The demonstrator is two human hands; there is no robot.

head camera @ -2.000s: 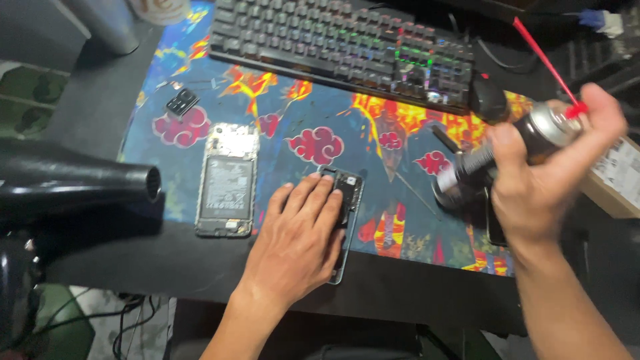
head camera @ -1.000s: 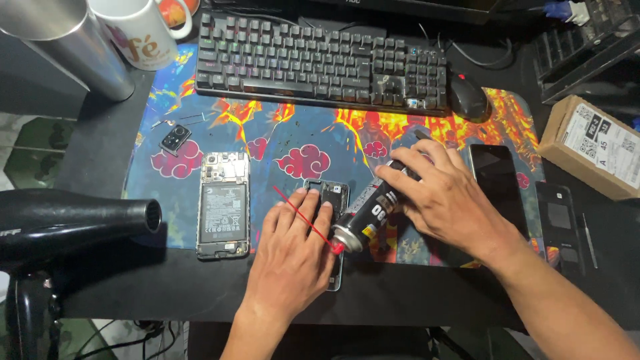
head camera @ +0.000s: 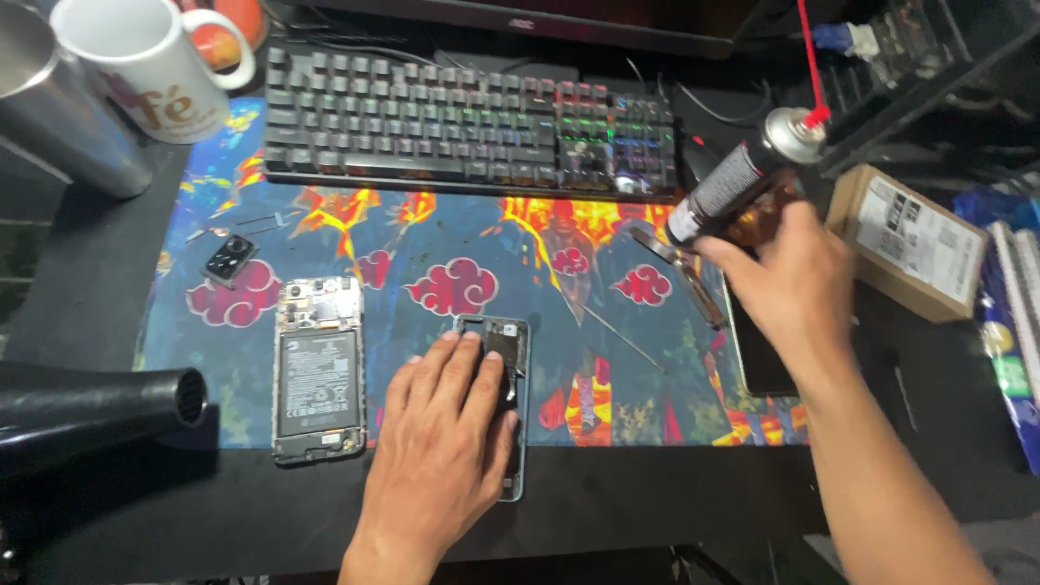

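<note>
My left hand [head camera: 443, 426] lies flat with its fingers on an opened phone's back cover or frame [head camera: 523, 357], hiding much of it. In my right hand [head camera: 784, 284] is a black aerosol can [head camera: 727, 191], tilted, its red nozzle straw pointing up and away. Left of my left hand lies an opened smartphone [head camera: 319, 370] with its battery showing. A camera lens piece [head camera: 230, 259] rests on the printed desk mat [head camera: 422, 227]. A thin metal tool [head camera: 624, 338] and tweezers or pliers [head camera: 682, 276] lie between my hands. A dark phone [head camera: 751, 357] is partly under my right wrist.
A black keyboard [head camera: 471, 126] spans the back below a monitor [head camera: 520, 23]. At left are a steel tumbler [head camera: 73, 106], a white mug [head camera: 154, 73] and a black hair dryer [head camera: 106, 406]. A cardboard box [head camera: 910, 236] with a label sits at the right.
From one second ago, my right hand has moved the can away from my left hand, up and to the right; its straw now points away. My left hand stays on the phone part.
</note>
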